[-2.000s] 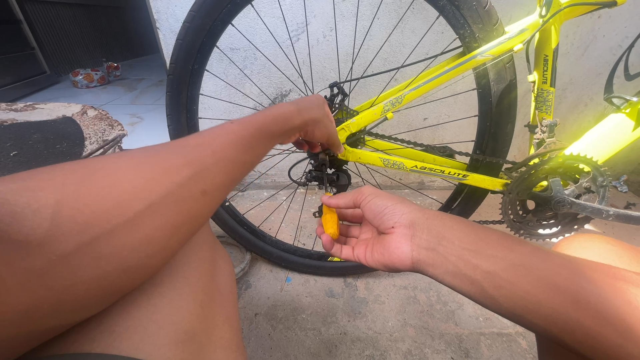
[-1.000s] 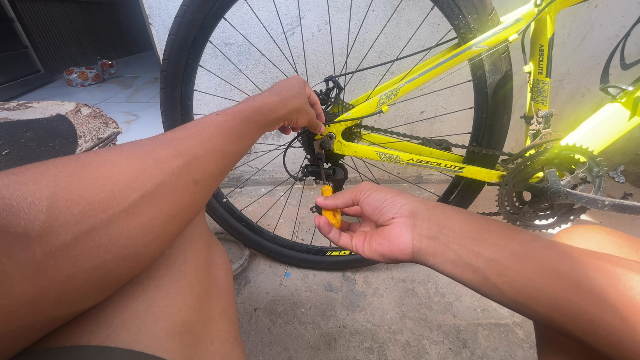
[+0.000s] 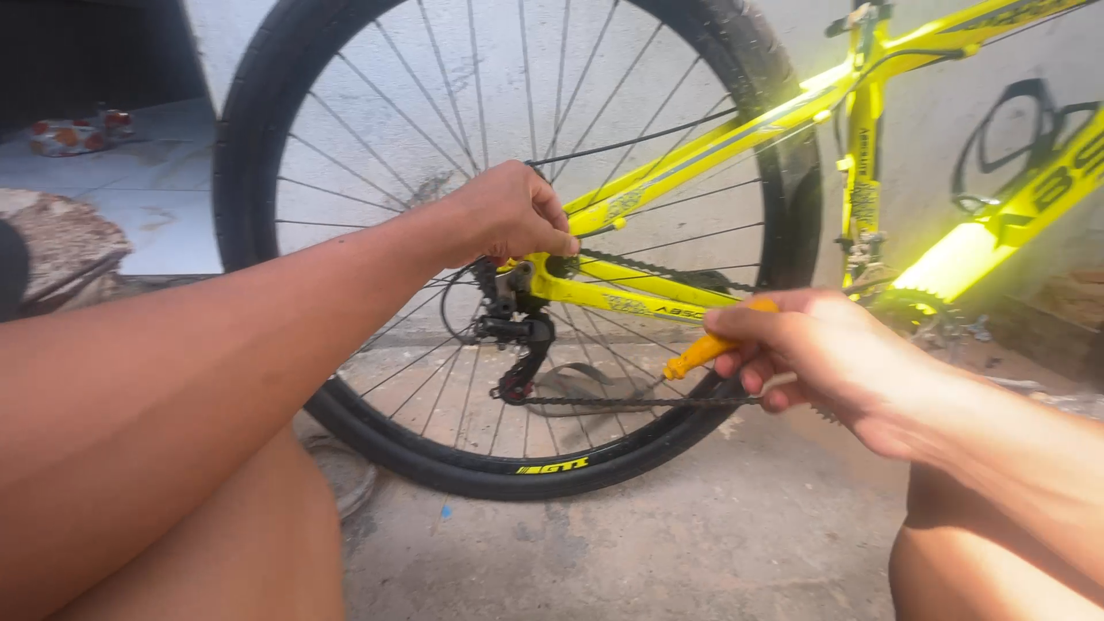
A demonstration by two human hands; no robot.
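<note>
My left hand is at the rear hub of a yellow bicycle frame, fingertips touching the frame near the dropout; whether it pinches anything there is hidden. Below it hangs the black rear derailleur, with the chain running right from its lower pulley. Off to the right, my right hand holds a screwdriver by its yellow handle, in front of the chainstay. The thin shaft points down and left, towards the lower chain run. The spoked rear wheel's black tyre rests on the ground.
A pale wall stands behind the wheel. Through the spokes a sandal shows on the concrete floor. At the left are a rough stone edge and a patterned item on light tiles. The chainring is partly hidden behind my right hand.
My right hand has drawn the screwdriver away from the derailleur to the right and tilted it. My left hand remains by the hub, its fingers now against the frame.
</note>
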